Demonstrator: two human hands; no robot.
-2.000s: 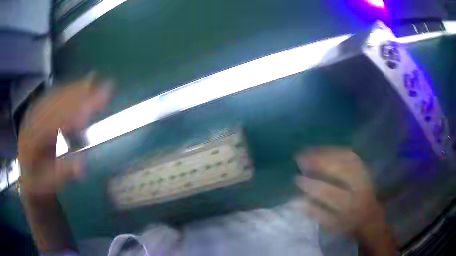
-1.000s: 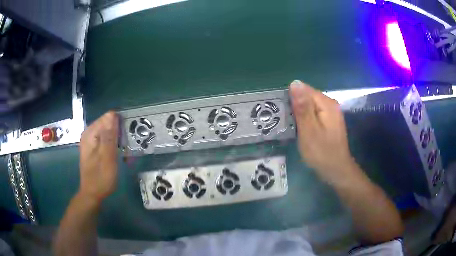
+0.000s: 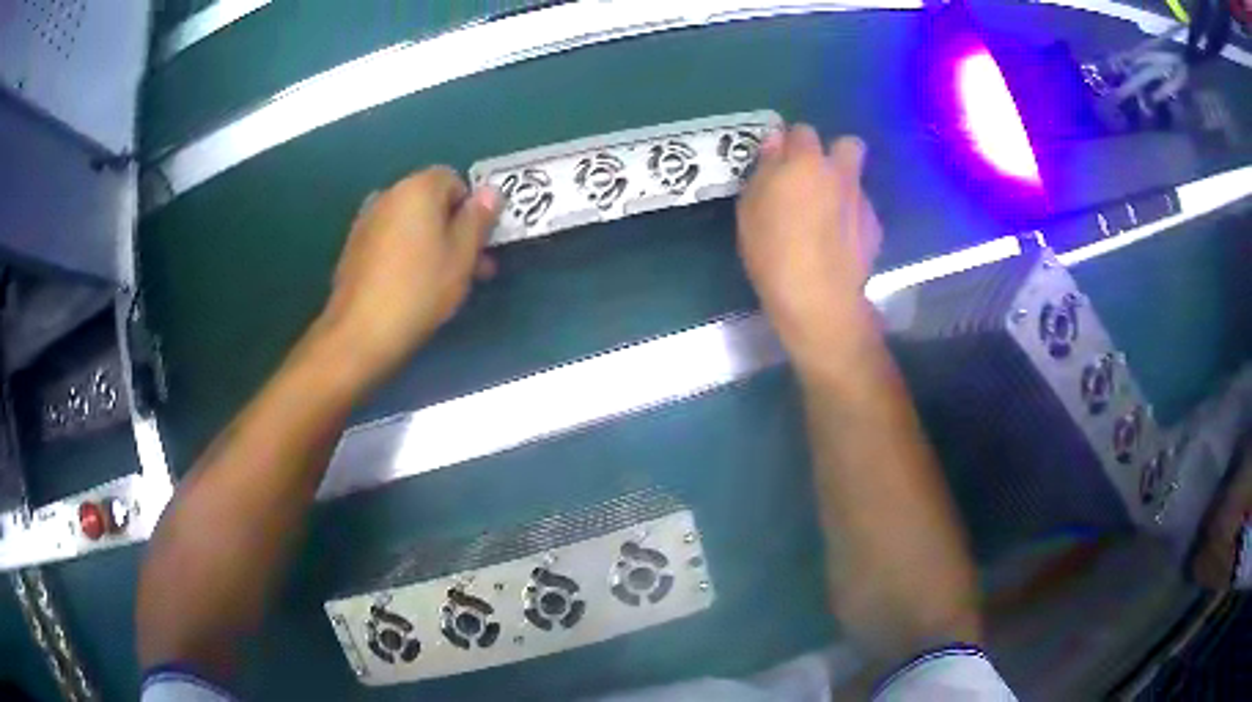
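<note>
A silver-grey four-fan module is over the green belt, beyond the bright rail. My left hand grips its left end and my right hand grips its right end. Whether it touches the belt I cannot tell. A deep block with dark ribbed sides and a plate with four round openings lies on the green worktop nearest me. A second ribbed block, with a four-opening plate, stands slanted at the right.
The violet lamp glares at the upper right. The metal rail crosses between belt and worktop. A red button is at the left, below a grey machine. Part of a person's hand shows at the right edge.
My hands have moved away from me, carrying the four-fan module from above the near block to over the belt. The near block shows lower in view.
</note>
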